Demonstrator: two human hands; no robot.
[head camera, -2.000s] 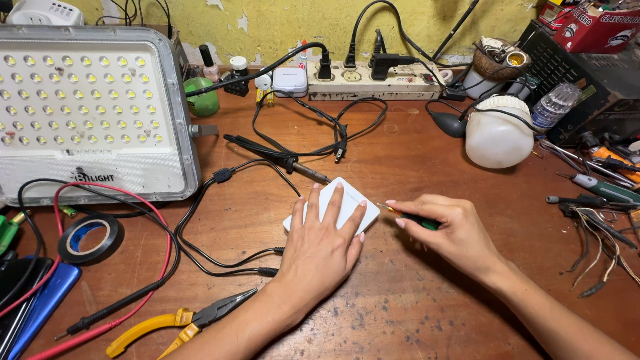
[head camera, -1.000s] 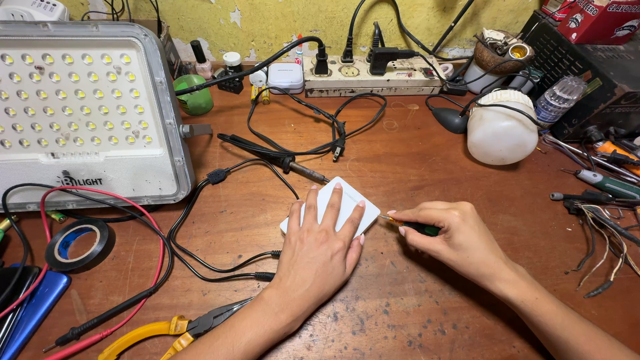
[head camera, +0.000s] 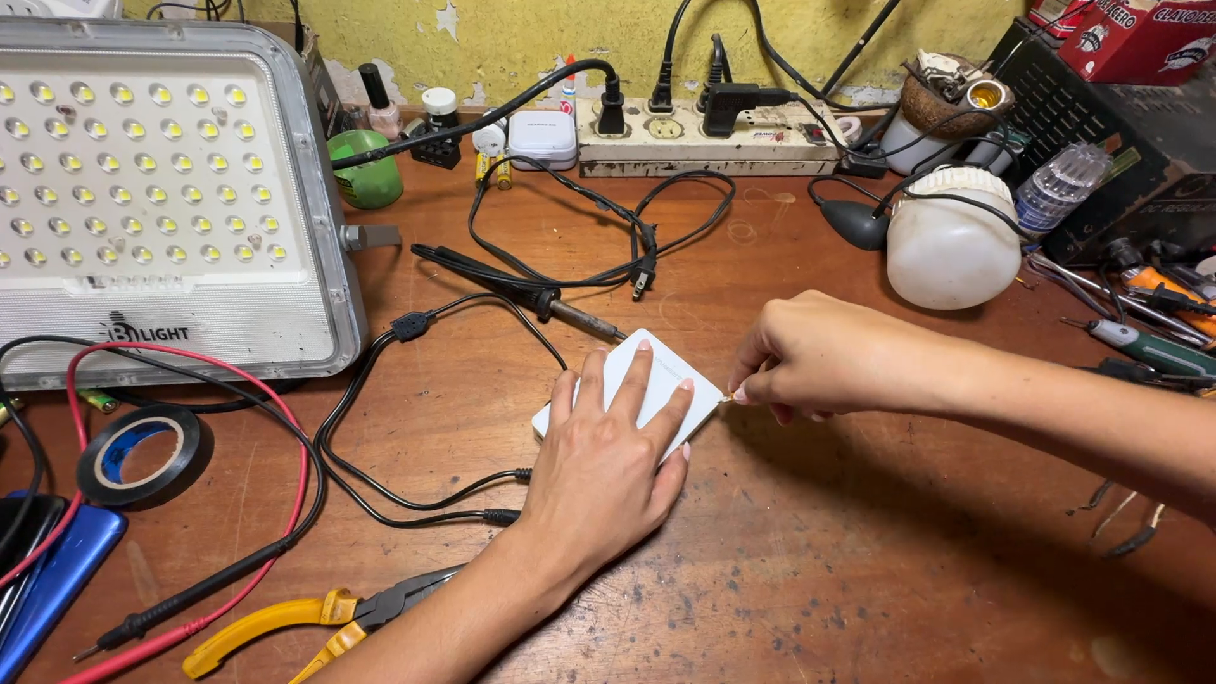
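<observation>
A flat white plastic case lies on the wooden table under my left hand, whose spread fingers press on its top. At the case's right corner, my right hand pinches a small tool; only its thin end shows, touching or very near the corner, and its handle is hidden by the fingers. Just behind the case lies a soldering iron, its metal tip close to the case's back edge. Two black cable plugs lie to the left of my left wrist.
Yellow-handled pliers lie partly under my left forearm. Black tape, test leads and an LED floodlight are at left. A power strip stands at the back; a white bulb and a green-handled tool are at right.
My right hand has turned over the tool, and its green handle, visible earlier, is now hidden. My left hand stays on the white case.
</observation>
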